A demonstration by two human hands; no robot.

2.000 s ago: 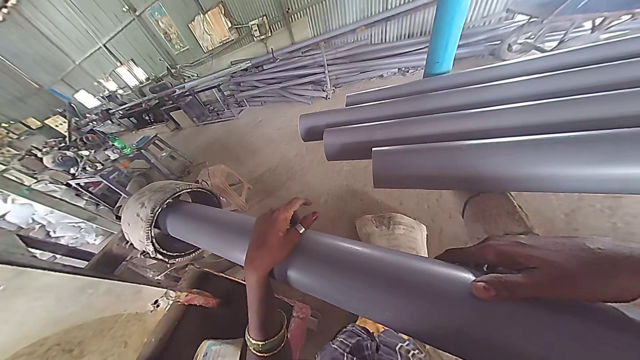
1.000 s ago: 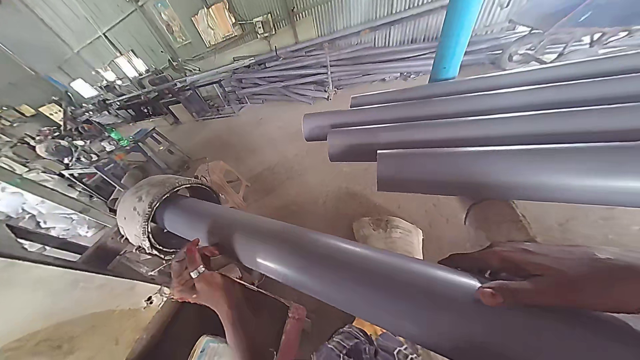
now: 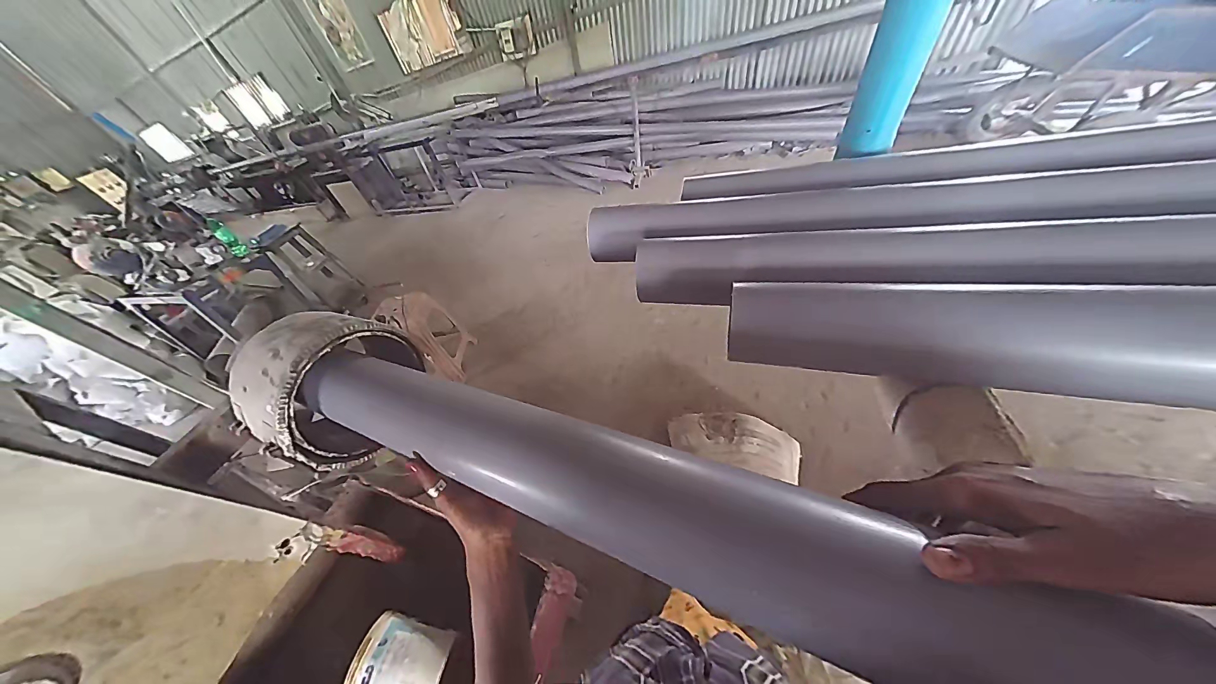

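A long grey plastic pipe [image 3: 608,484] slopes from the lower right to the centre left, its far end inside a round, crusted ring-shaped opening [image 3: 285,389]. Under the pipe, close to that opening, my left hand [image 3: 470,503] supports it from below, a ring on one finger; its fingertips are partly hidden behind the pipe. My right hand [image 3: 988,532] lies on the upper side of the pipe at the right, thumb on the near face and the other fingers over the far side.
Several grey pipes [image 3: 950,332] lie side by side at the right, beside a blue post [image 3: 888,85]. A pale sack-like object [image 3: 736,446] and a plastic chair [image 3: 427,328] stand on the floor beyond the pipe. A white bucket [image 3: 399,651] is below. More pipes [image 3: 570,133] are piled by the wall.
My left hand has moved from on top of the pipe, first to its near side by the opening, and is now underneath it. My right hand has stayed on the pipe.
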